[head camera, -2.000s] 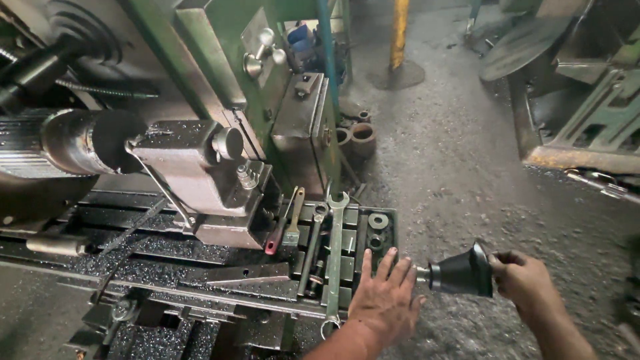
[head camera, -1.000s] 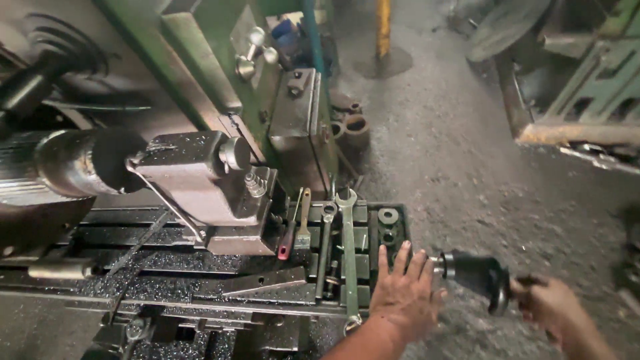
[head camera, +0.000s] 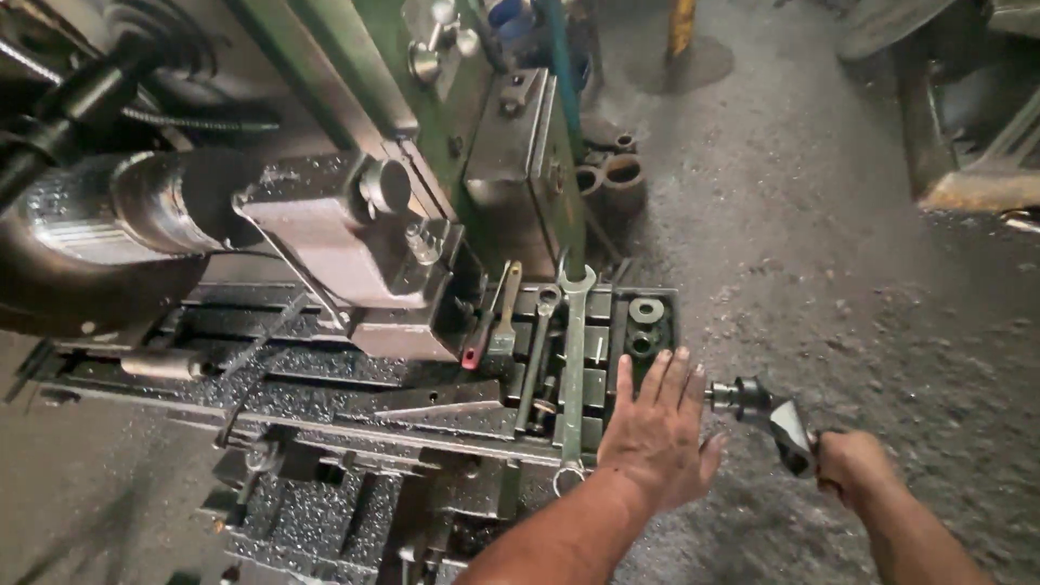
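My left hand (head camera: 660, 422) lies flat, fingers spread, at the right end of the machine table (head camera: 325, 422), just below two metal rings. My right hand (head camera: 857, 467) is closed on the grip of a black hand crank (head camera: 784, 422), whose shaft enters the table's end beside my left hand. A large combination wrench (head camera: 574, 366) rests across the slots to the left of my left hand. Beside it lie a ring-ended wrench (head camera: 536, 361), a flat paintbrush (head camera: 504, 337) and a red-ended tool (head camera: 479, 341).
A tailstock-like support (head camera: 325, 227) stands on the table against a large ribbed cylinder (head camera: 81, 203). Metal chips cover the slots around a flat metal bar (head camera: 447, 406). Behind is a green machine column (head camera: 439, 122); hollow metal pipes (head camera: 621, 175) stand on the floor (head camera: 772, 268).
My right hand has moved round with the crank, whose arm now points lower right. My left hand stays at the table's end. The view has shifted somewhat.
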